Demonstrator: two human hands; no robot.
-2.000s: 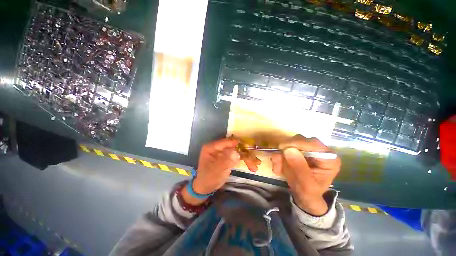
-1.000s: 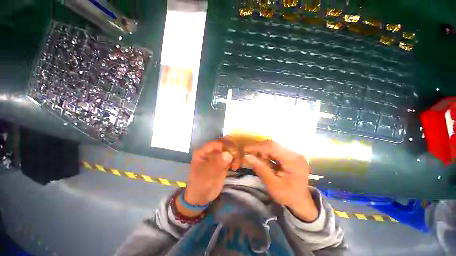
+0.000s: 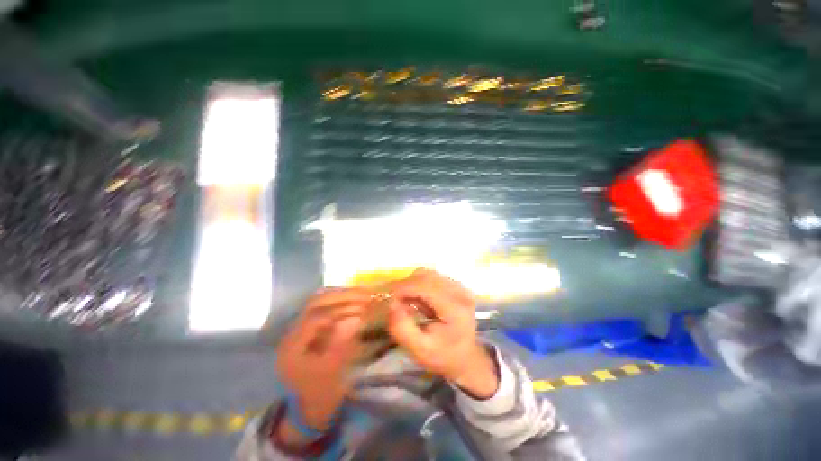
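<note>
The frame is blurred. My left hand (image 3: 326, 347) and my right hand (image 3: 438, 326) meet at the front edge of the bench. A tiny gold-looking small component (image 3: 383, 296) shows between their fingertips, partly hidden by the fingers. A thin light tool end (image 3: 487, 315) sticks out to the right of my right hand, so the tweezers seem to lie in that hand. The adhesive sheet (image 3: 405, 243) lies just beyond my hands, glared white with yellow at its near edge. The clear tray (image 3: 432, 158) lies behind it, with gold parts (image 3: 477, 88) along its far side.
A crowded supply tray (image 3: 81, 234) is at the left. A long white strip (image 3: 232, 212) with a tan band lies between the trays. A red box (image 3: 668, 194) stands right of the clear tray, beside pale stacked trays (image 3: 752, 212). Another person's sleeve (image 3: 752, 338) shows at the right.
The view has swung right, so the bench things sit further left and more of the right side shows. The tweezers, seen clearly across the fingers earlier, are now mostly hidden. My hands stay together.
</note>
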